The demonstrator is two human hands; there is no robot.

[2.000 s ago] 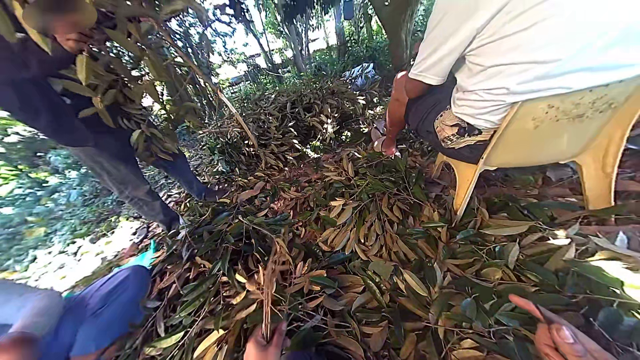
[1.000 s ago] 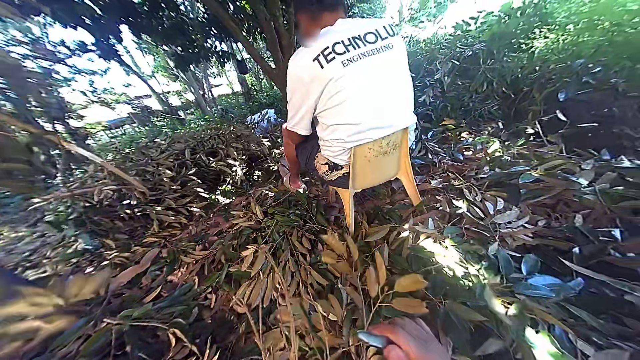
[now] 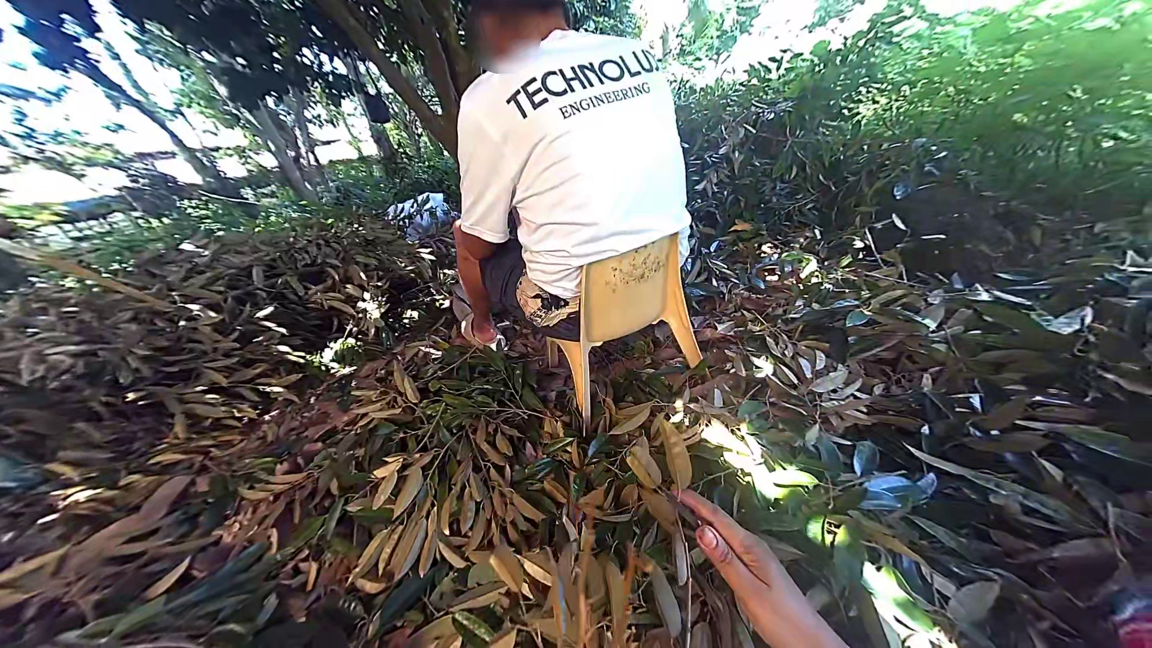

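My right hand [image 3: 751,571] reaches in from the bottom edge, right of centre. Its index finger and thumb point up and left, close to a leafy twig [image 3: 670,459] with brown-backed leaves. Whether the fingertips pinch its thin stem cannot be told. Below and left of them, upright stems with long leaves [image 3: 585,576] stand blurred at the bottom edge. My left hand is outside the frame. Cut branches with green and brown leaves [image 3: 423,504] cover the ground around my right hand.
Ahead, a person in a white shirt [image 3: 585,171] sits on a yellow plastic chair [image 3: 630,292], back turned, one hand low by the leaves. Leafy heaps [image 3: 252,288] lie left. Beyond are a whitish bundle [image 3: 423,216] and tree trunks [image 3: 436,81]. A red object [image 3: 1132,621] shows bottom right.
The view has swung right, and the person standing among branches at left is out of sight. My left hand, earlier at the bottom edge on a dry twig, has left the view.
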